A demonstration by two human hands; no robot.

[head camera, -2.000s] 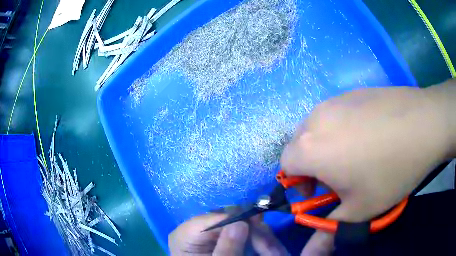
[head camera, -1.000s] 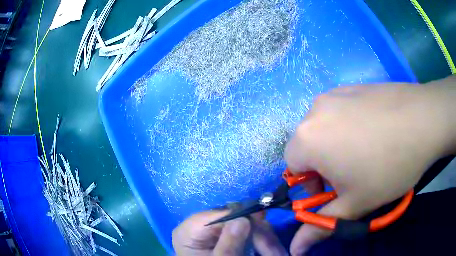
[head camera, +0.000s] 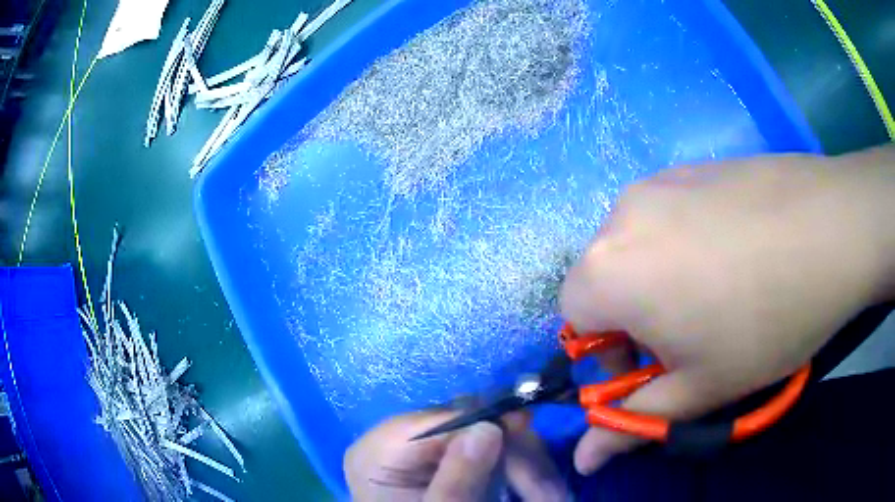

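My right hand [head camera: 726, 284] is bare and holds the trimming scissors [head camera: 628, 412] by their orange handles. The narrow dark blades point left and lie over the fingertips of my left hand [head camera: 442, 461], which is bare and cut off by the bottom edge. Its thumb and fingers are pinched together. A few thin dark lines show at these fingers; whether they are strands of a braided sleeve is not clear. Any strip in the fingers is mostly hidden. Both hands are over the near part of the blue catch tray [head camera: 236, 294], which holds fine silvery wire clippings [head camera: 461, 88].
A smaller strip pile [head camera: 257, 83] lies beyond the tray at upper left, near a white sheet [head camera: 134, 24]. A larger strip pile [head camera: 147, 402] lies left of the tray, against the darker blue deep bin [head camera: 44, 363]. Yellow lines mark the green bench [head camera: 147, 216].
Both hands and the scissors have shifted slightly to the right. The thin dark lines at my left fingers now show. The tray and piles have hardly moved.
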